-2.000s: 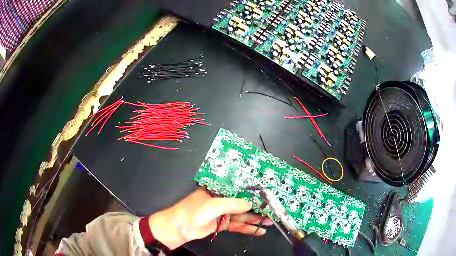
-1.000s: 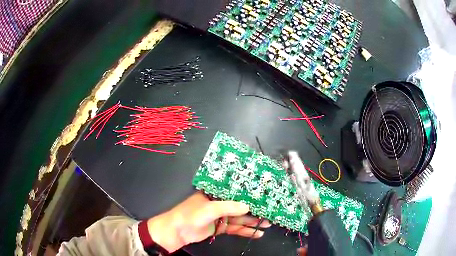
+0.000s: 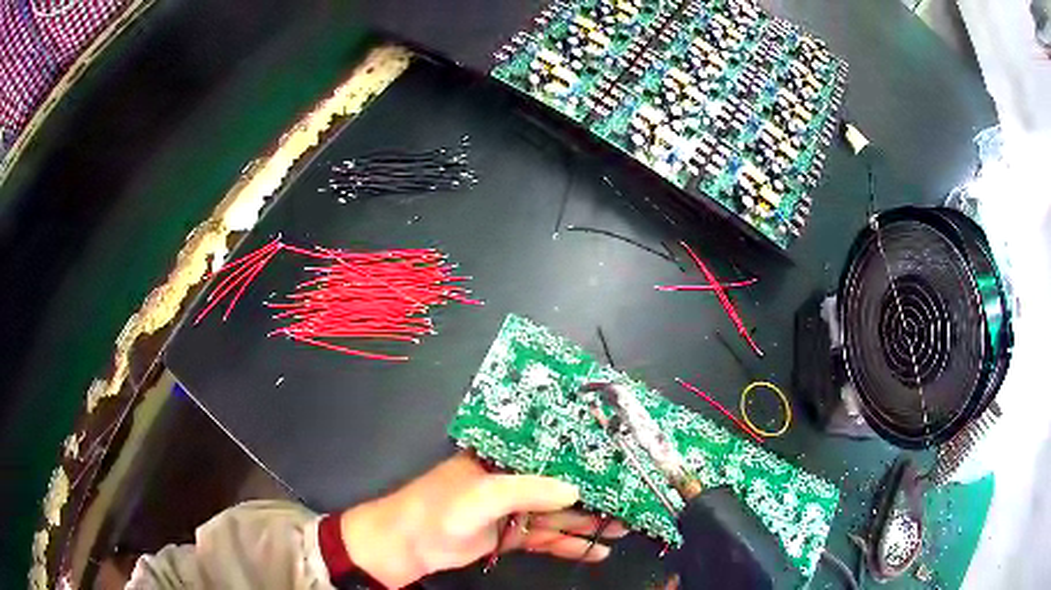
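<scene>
A green circuit board panel (image 3: 542,375) lies tilted at the lower centre, solder side up. My left hand (image 3: 461,513) grips its near left edge, thumb on top and fingers beneath. Red and dark wires hang below the panel by my fingers. A soldering gun (image 3: 720,536) comes in from the bottom edge, its silvery barrel over the panel and its tip at the panel's left half. My right hand is not visible; the gun's grip end is cut off by the frame's edge.
Red lead wires (image 3: 363,294) and black lead wires (image 3: 403,173) lie at left. Stacked boards (image 3: 692,104) stand at the back. A round black fan (image 3: 916,328), a dross dish (image 3: 897,536), a yellow ring (image 3: 765,408) and stray red wires (image 3: 720,294) are at right.
The gun's barrel rose off to the right a second ago and is now back over the left half of the panel. My left hand has kept its hold.
</scene>
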